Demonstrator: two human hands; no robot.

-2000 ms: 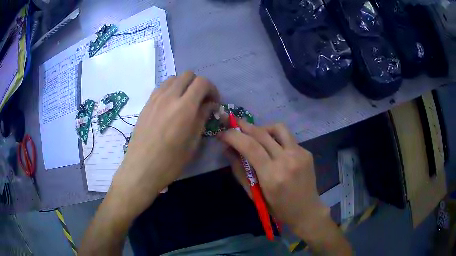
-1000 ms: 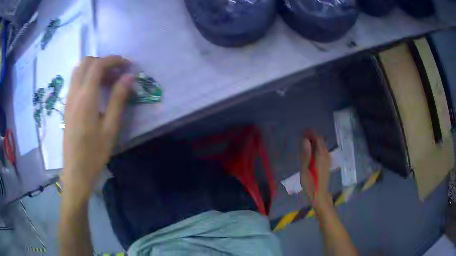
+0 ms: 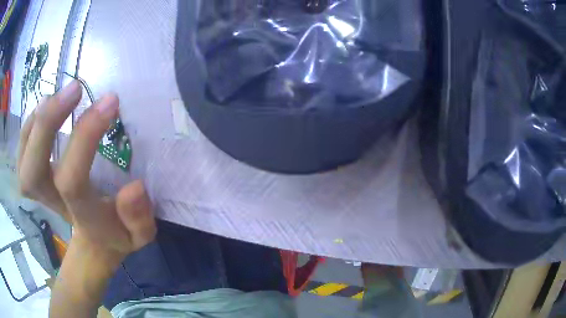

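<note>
A green circuit board (image 3: 118, 149) lies on the grey desk at the left, partly behind the fingers of my left hand (image 3: 93, 168). My left hand is open, fingers apart, with nothing gripped. A black wire curls above the board. More green boards (image 3: 35, 65) lie on the white paper at the far left. A small pale strip (image 3: 180, 118) lies on the desk beside the large black housing. A blurred brownish shape (image 3: 381, 272) below the desk edge may be my right hand; whether it holds anything cannot be told. The red marker is not clearly visible.
Two large black moulded housings with shiny film, one at centre (image 3: 291, 140) and one at right (image 3: 503, 239), take up much of the desk. The desk's front edge (image 3: 248, 235) curves below. A red bag or cloth (image 3: 298, 270) and yellow-black floor tape (image 3: 329, 288) show beneath.
The view has moved closer to the black housings. My left hand has opened and come off the board. My right hand left the board, held the red marker below the desk, and is now unclear.
</note>
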